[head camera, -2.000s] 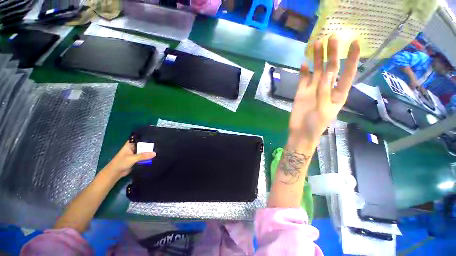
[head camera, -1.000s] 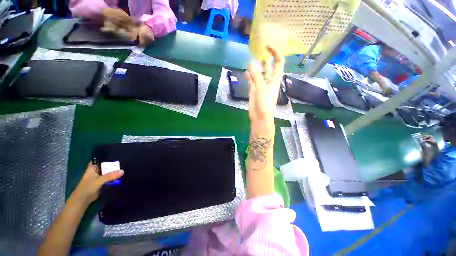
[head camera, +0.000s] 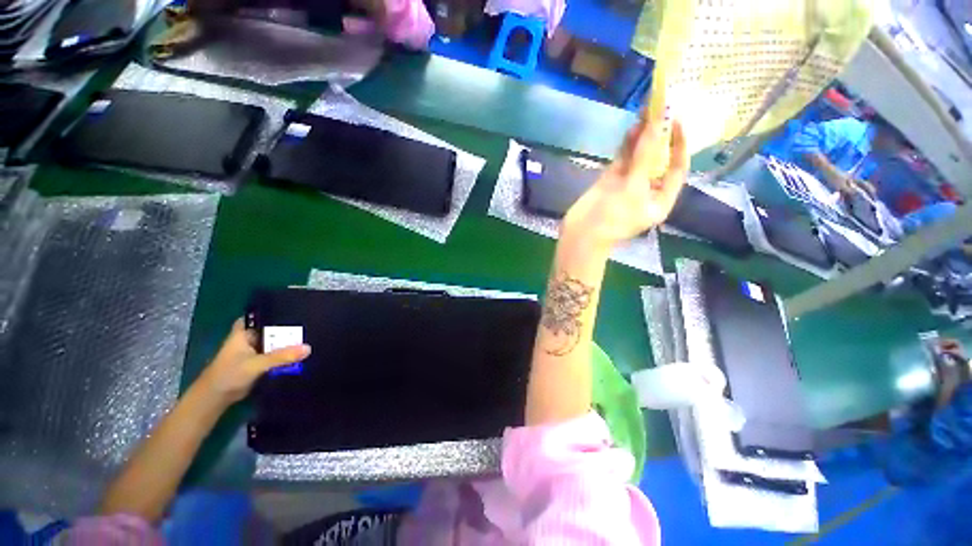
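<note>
A flat black panel unit (head camera: 400, 368) lies on a bubble wrap sheet (head camera: 373, 462) in front of me. My left hand (head camera: 250, 363) grips its left end, with the thumb on top beside a white and blue label (head camera: 284, 348). My right hand (head camera: 636, 187) is raised over the bench at the hanging yellow perforated sheet (head camera: 735, 75). Its fingertips overlap the sheet's lower left edge; I cannot tell if they hold it. A green cloth (head camera: 616, 411) is partly hidden behind my right forearm.
More black panels (head camera: 368, 160) lie on bubble wrap along the bench's far side. Bubble wrap (head camera: 107, 309) lies at left. A panel pile (head camera: 746, 357) with a translucent bottle (head camera: 682, 386) stands at right. People in blue (head camera: 831, 149) and pink (head camera: 400, 19) are beyond the bench.
My right hand was spread with its palm up against the yellow sheet; its fingers are now closer together at the sheet's lower left edge. My left hand keeps its grip. The view has shifted.
</note>
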